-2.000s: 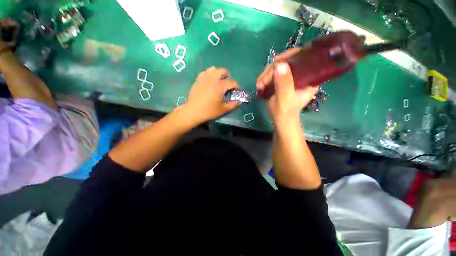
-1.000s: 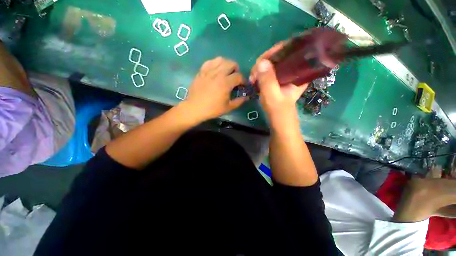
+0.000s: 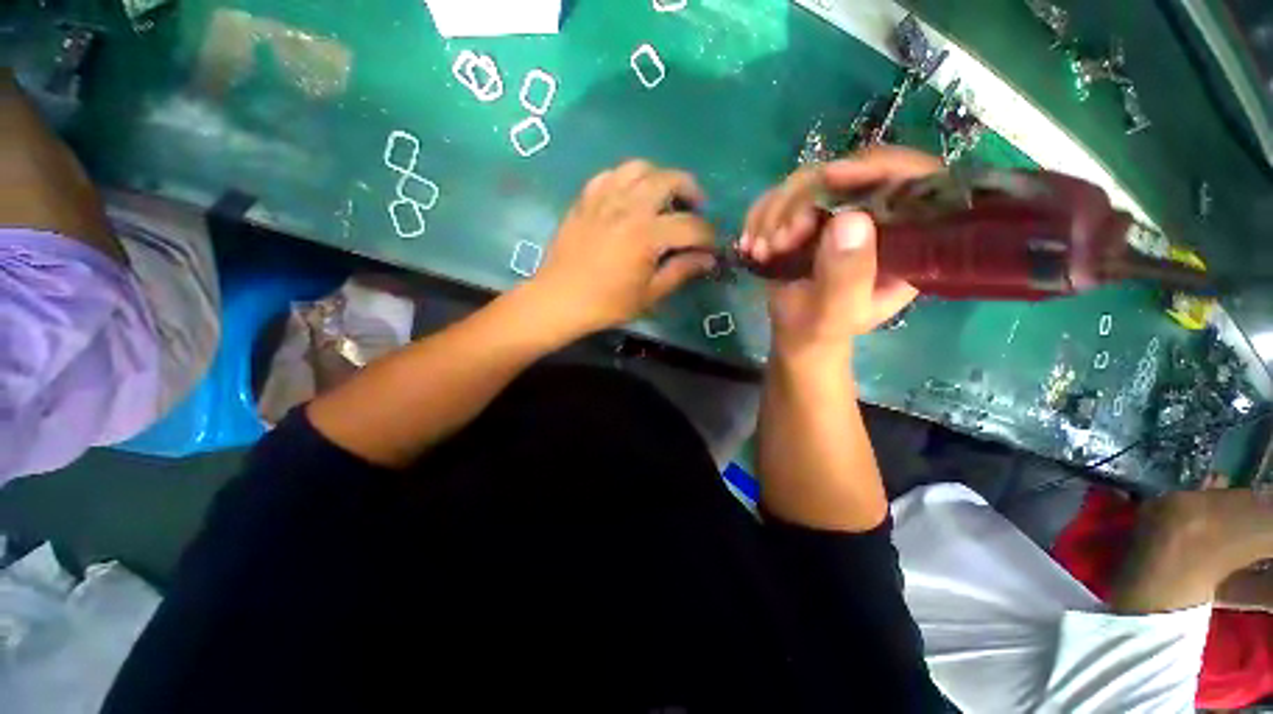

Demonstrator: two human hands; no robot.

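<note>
My right hand is closed around a dark red electric screwdriver, held nearly level with its front end to the left and its cord end to the right. My left hand is just left of the tool's front end, fingers curled around a small dark assembly, mostly hidden by the fingers. The fingertips of both hands are close together. Thin white rectangular frames lie scattered on the green bench beyond and beside my left hand.
Small electronic parts lie behind the tool near the pale rail. More parts and a yellow item are at the right. A white box is at the far edge. People sit on both sides, one beside a blue stool.
The screwdriver has swung down at its rear, from slanting upward to nearly level. The assembly in my left hand is now more hidden. The view has shifted slightly.
</note>
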